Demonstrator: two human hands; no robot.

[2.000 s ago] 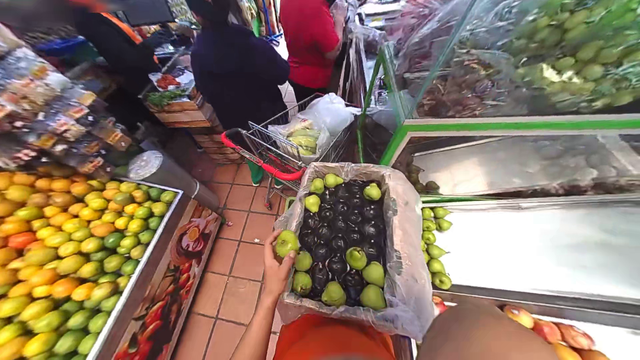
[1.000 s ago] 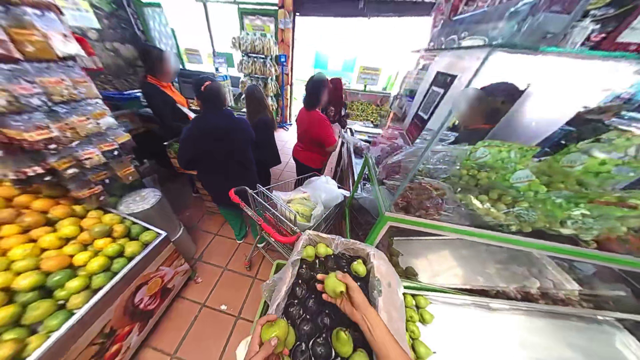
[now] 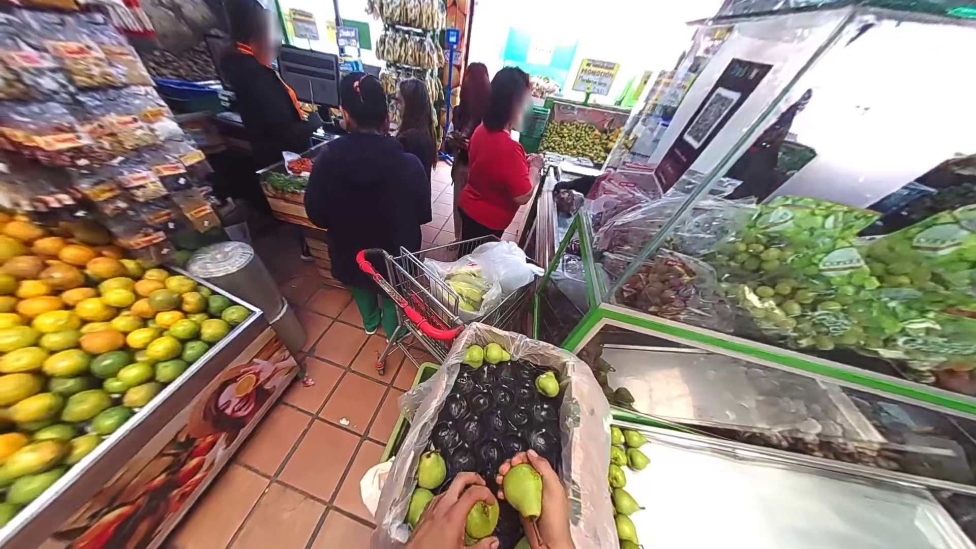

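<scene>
Green pears are in both of my hands, over a box lined with clear plastic [image 3: 591, 396] that holds a black molded fruit tray [image 3: 496, 415]. My right hand [image 3: 553, 499] grips an upright pear [image 3: 523, 488] by its side and base. Just left of it, my left hand [image 3: 450, 515] has its fingers around another pear [image 3: 481, 520], low in the box. Two pears [image 3: 431, 470] lie along the box's left side, and a few more [image 3: 496, 353] sit at its far end and far right corner. The tray's nearest part is hidden by my hands.
A shopping cart [image 3: 438, 332] with bagged produce stands just beyond the box. A row of pears [image 3: 625, 501] lines the metal display shelf [image 3: 762, 488] at right. Citrus fruit [image 3: 91, 343] fills a stand at left, beside a metal bin [image 3: 252, 286]. Several people stand ahead.
The view has tilted up since two seconds ago. My right hand, holding a pear at the box's far part one second ago, is now nearer, beside my left hand.
</scene>
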